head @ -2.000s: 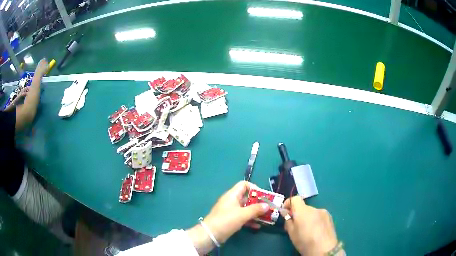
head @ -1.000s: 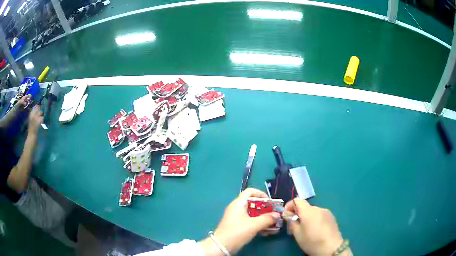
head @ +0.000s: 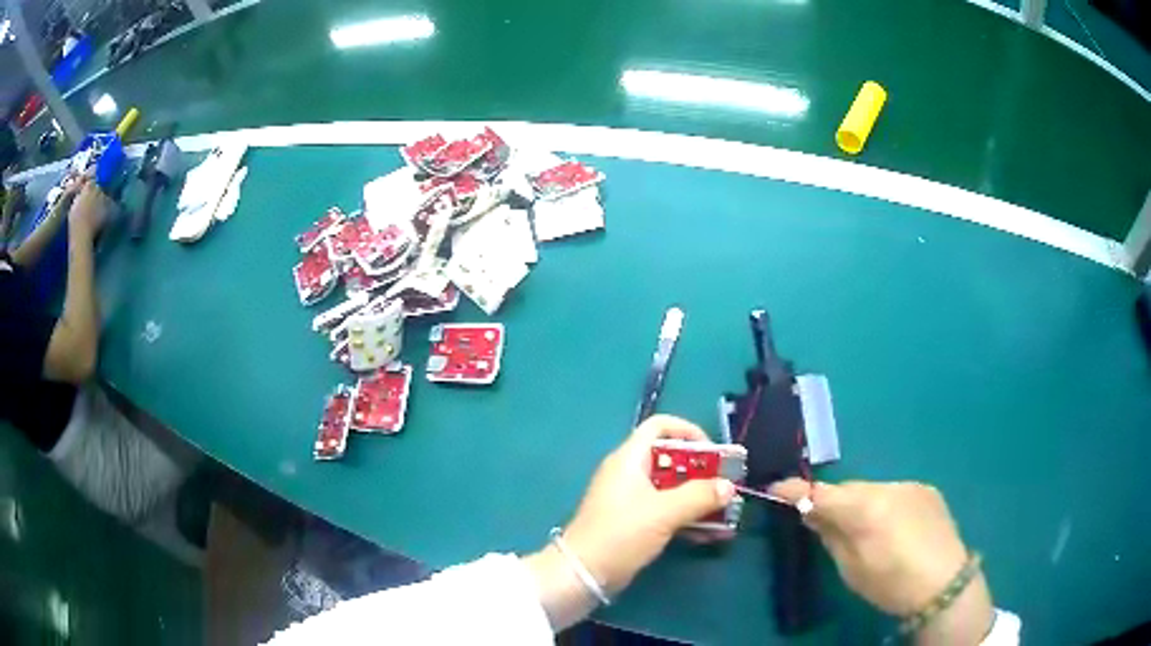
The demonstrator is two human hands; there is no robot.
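My left hand (head: pixel 631 505) holds a red circuit board (head: pixel 688 467) with pale edges, thumb on its face. My right hand (head: pixel 890 536) is just right of the board, fingertips pinched on a small white-ended thing (head: pixel 804 505); a thin line runs from there to the board. A black unit (head: pixel 770 423) with a narrow stem lies on the bench behind and between my hands, with red wires and a pale flat piece (head: pixel 818 416) at its right side. A slim dark pen-like tool (head: pixel 660 360) with a pale end lies left of the unit.
A pile of boards (head: pixel 486 252) lies left of centre, with single boards (head: pixel 466 352) nearer me. White gloves (head: pixel 208 193) lie at far left. Another person's arm (head: pixel 78 278) reaches to a blue box (head: pixel 106 158). A yellow tube (head: pixel 862 117) is on the conveyor (head: pixel 543 63) behind the white rail.
The yellow tube has moved left along the conveyor. The view has shifted. My right hand has moved a little away from the board, and more of the black unit shows below it.
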